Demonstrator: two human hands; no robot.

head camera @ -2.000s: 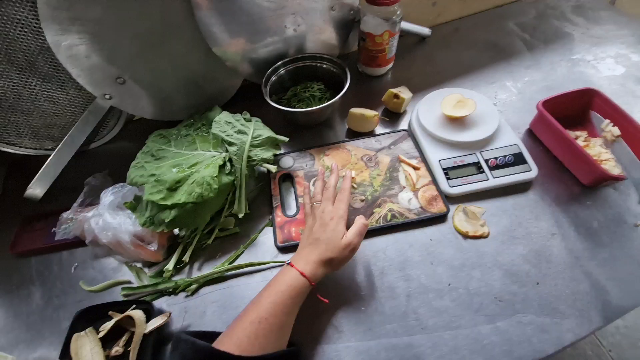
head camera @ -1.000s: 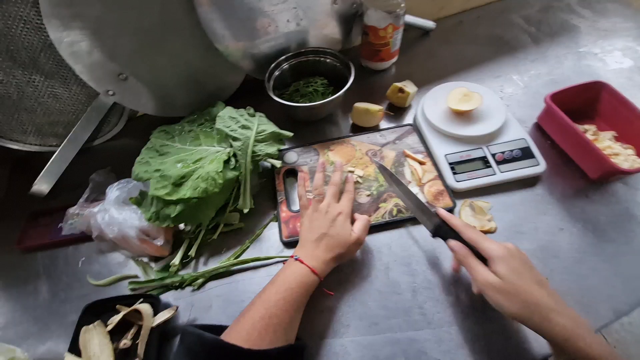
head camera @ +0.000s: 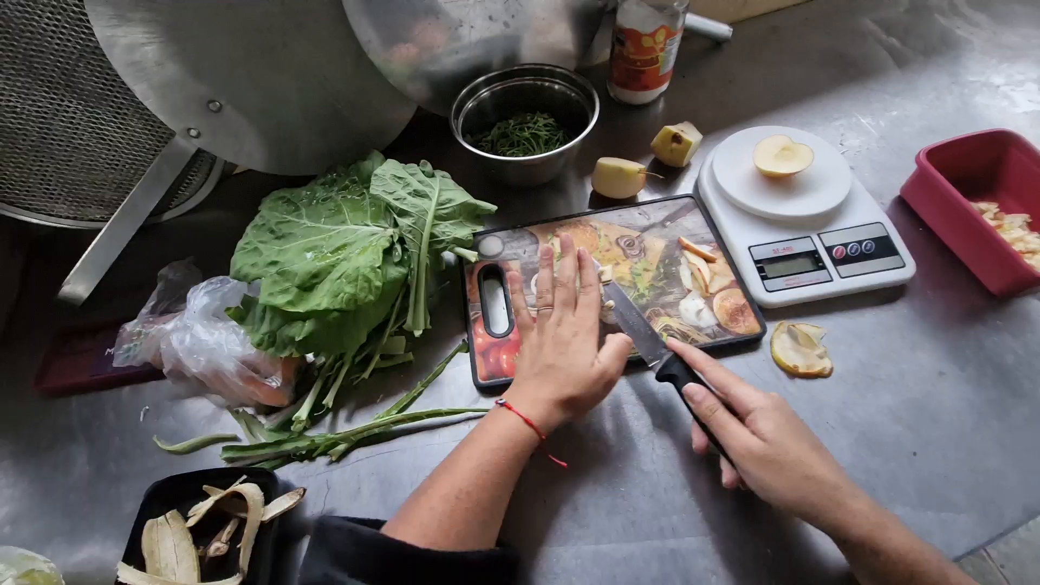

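Note:
My left hand lies flat on the printed cutting board, fingers pointing away from me; small pale pieces show beside its fingertips, and what is under the palm is hidden. In my right hand is the black handle of a kitchen knife, its blade slanting over the board with the tip close to my left fingers. Apple slices seem to lie on the board's right part, though the print makes this hard to tell. Half a peeled apple rests on the white digital scale.
Leafy greens and a plastic bag sit left of the board. Behind it are a steel bowl of chopped greens, apple pieces and a jar. A red container stands right; a black tray holds banana peels.
My right hand, out of view two seconds ago, has come in from the right with the knife. Since one second ago the blade has moved lower, near my left hand, which stays on the board.

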